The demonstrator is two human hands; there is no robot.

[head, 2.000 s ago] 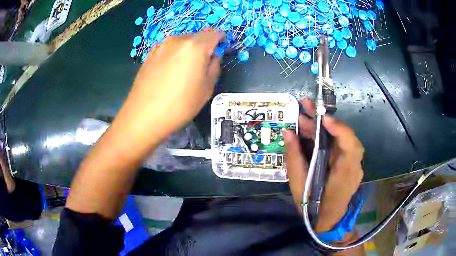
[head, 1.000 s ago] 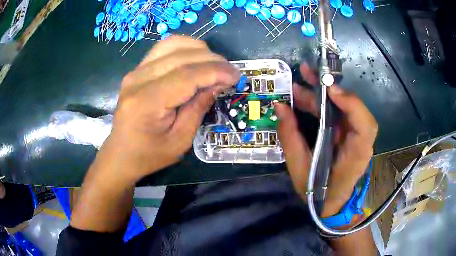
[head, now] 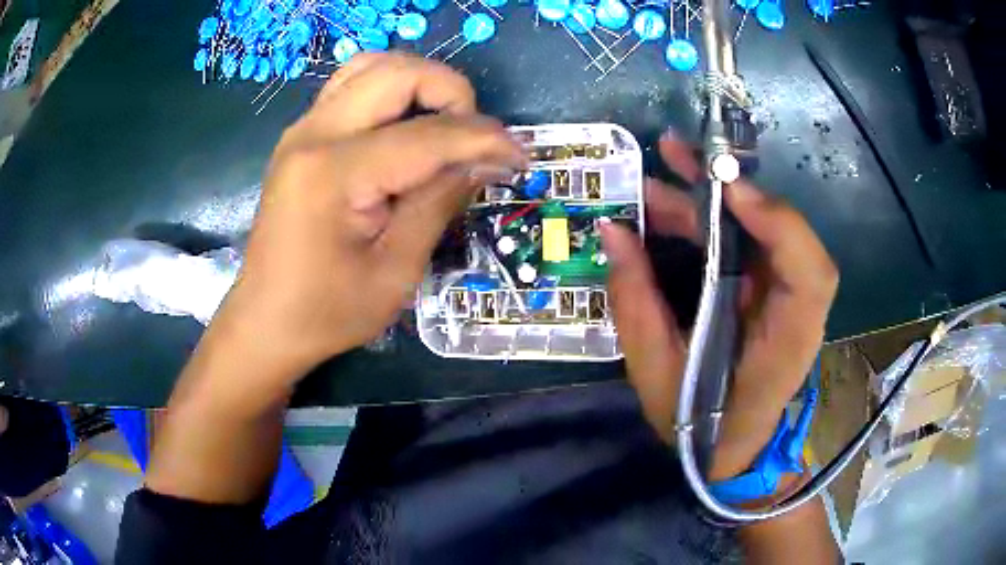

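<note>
The open white socket shell [head: 530, 344] lies on the dark green mat, with a green board and a yellow block [head: 555, 240] inside. A blue disc component [head: 536, 183] sits in its upper part, beside my left fingertips. My left hand [head: 353, 210] is over the shell's upper left, thumb and fingertips close together; whether they grip the disc's legs is hidden. My right hand [head: 772, 287] holds the soldering iron [head: 723, 320], which points up with its tip beyond the top edge. Its thumb and fingers are also at the shell's right edge.
A loose pile of blue discs [head: 265, 39] with wire legs spreads along the top. Clear plastic wrap [head: 154, 276] lies left of the shell. A thin dark strip [head: 871, 155] and a black block [head: 951, 99] are at right. The silvery feed tube [head: 693, 441] loops below my right hand.
My left hand has come from the pile to the shell, and a blue disc now shows in its upper part. The view has shifted, with shell and pile higher in it. The iron stays in my right hand.
</note>
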